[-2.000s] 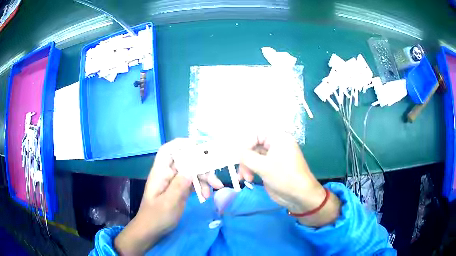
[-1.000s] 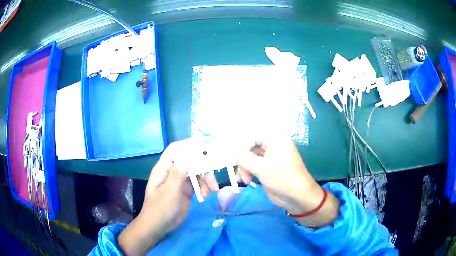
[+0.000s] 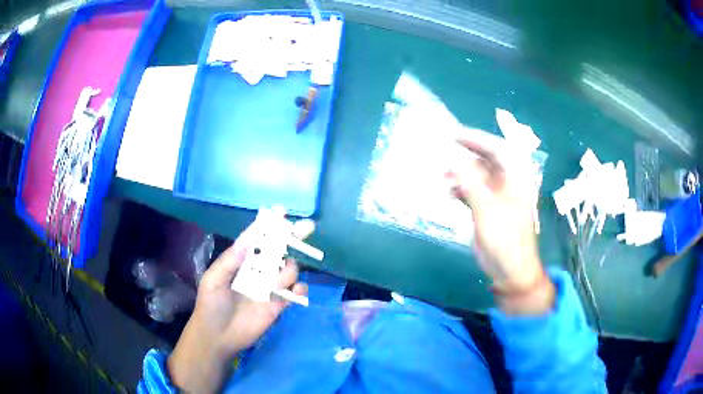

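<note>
My left hand (image 3: 223, 308) holds a white adhesive pad (image 3: 262, 254) with a dark dot and two narrow tabs pointing right, low at the bench's front edge. My right hand (image 3: 493, 208) is blurred, over the white sheets (image 3: 420, 177) on crinkled clear film. A blurred white shape (image 3: 424, 100) reaches past the sheets' upper left corner towards my right fingers; I cannot tell whether they hold it. A fanned bunch of white pads on grey leads (image 3: 593, 188) lies to the right.
A blue tray (image 3: 250, 154) holds heaped white pieces (image 3: 270, 46) and a brown-handled tool (image 3: 307, 109). A pink-lined tray (image 3: 81, 58) at left holds leaded pieces (image 3: 73, 165). A white sheet (image 3: 158, 127) lies between them. A small blue block (image 3: 683, 223) is at right.
The view has turned, shifting the bench things rightward. My right hand has left the pad and moved out over the sheets. My left hand keeps the pad, now tilted.
</note>
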